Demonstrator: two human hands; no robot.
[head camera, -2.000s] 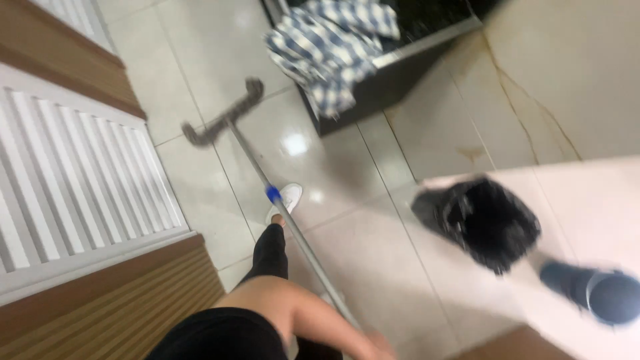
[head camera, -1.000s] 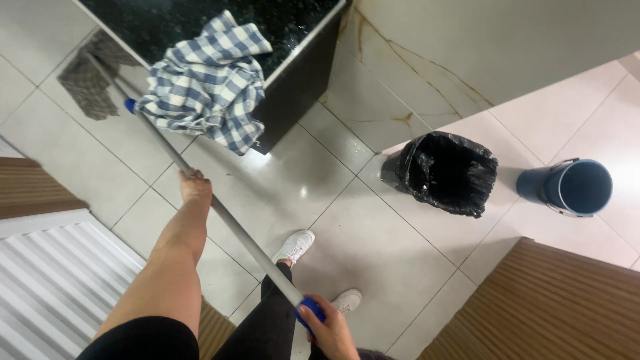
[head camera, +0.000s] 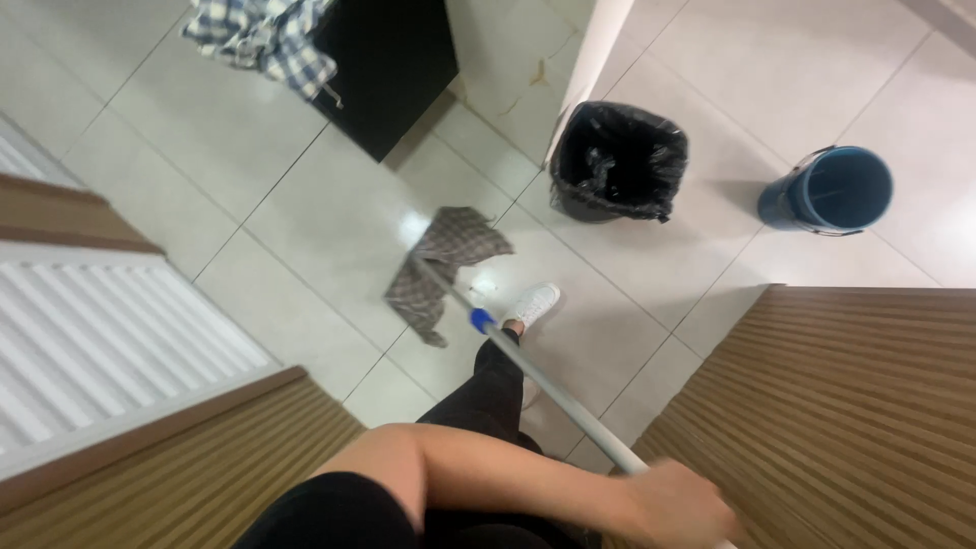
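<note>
My left hand (head camera: 679, 507) is closed around the grey pole (head camera: 564, 400) near the bottom right, with its arm reaching across my body. A blue collar (head camera: 480, 320) sits on the pole's lower part. At the pole's far end, a brown checked cloth (head camera: 457, 236) lies spread on the tiled floor, just ahead of my white shoe (head camera: 537, 303); it covers the pole's head. My right hand cannot be seen.
A bin with a black plastic liner (head camera: 576, 191) stands beside the wall's end, with a blue bucket (head camera: 785, 202) to its right. A blue and white checked cloth (head camera: 305, 65) hangs over a black cabinet (head camera: 389, 76). Ribbed wooden panels (head camera: 846, 396) flank me on both sides.
The brown cloth and pole end have moved from beside the black cabinet to the floor before my shoe. My left arm now crosses my body; my right hand, on the pole one second ago, is out of sight.
</note>
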